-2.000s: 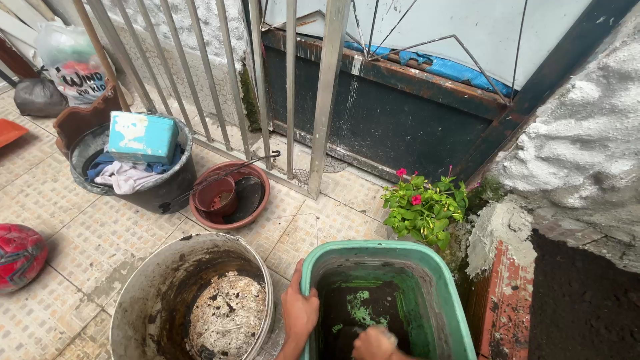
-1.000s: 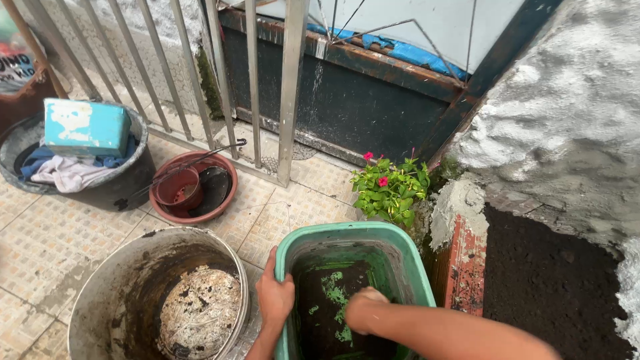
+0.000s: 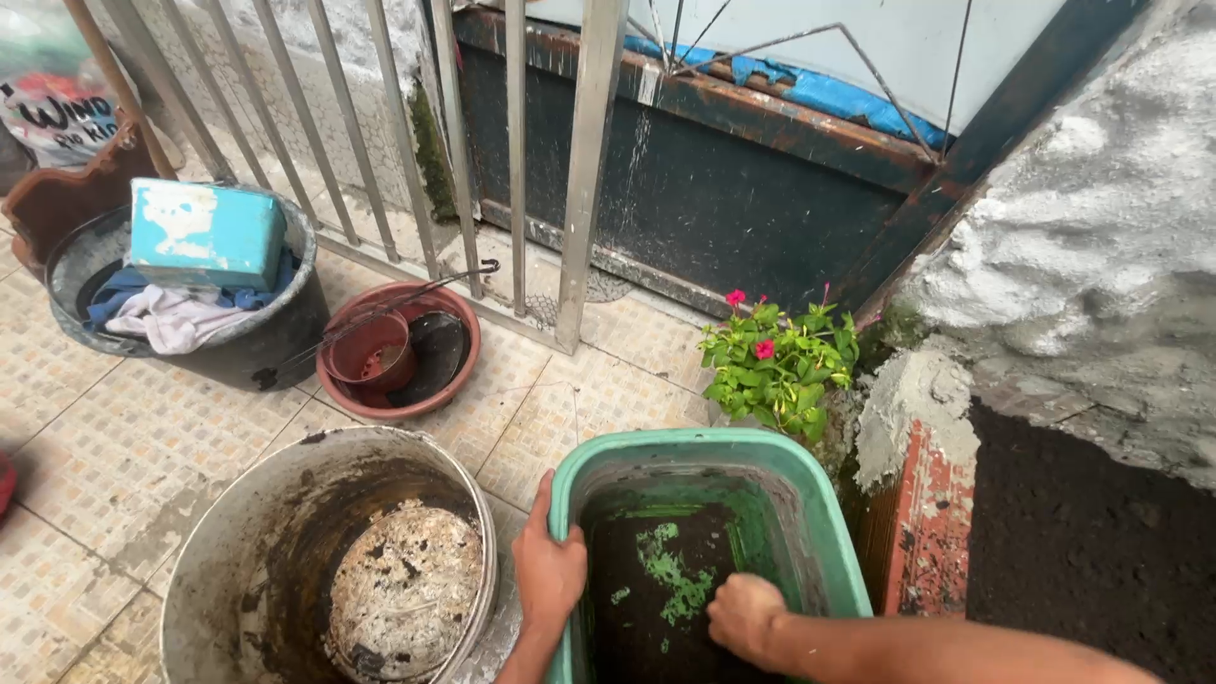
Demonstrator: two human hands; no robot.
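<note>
A green plastic tub (image 3: 703,439) stands at the lower centre, with dark soil (image 3: 617,608) across its bottom and patches of green showing through. My left hand (image 3: 551,570) grips the tub's left rim, thumb toward the inside. Inside the tub, my right hand (image 3: 749,616) is curled close above the soil at the right; whether it holds something cannot be told, as its fingers are hidden. Just left of the tub stands a large round metal pot (image 3: 228,541), stained inside, with a crusted whitish bottom.
A flowering plant (image 3: 784,370) grows behind the tub. To the right are a brick edge (image 3: 936,532) and a soil bed (image 3: 1083,551). Behind the pot sit a reddish basin (image 3: 465,380) with a small pot (image 3: 370,351), and a dark bucket (image 3: 256,342) holding cloths and a blue box (image 3: 204,233). Metal bars (image 3: 579,180) rise behind.
My right hand has moved about within the tub, with more of its forearm in view than two seconds ago. My left hand stays on the left rim.
</note>
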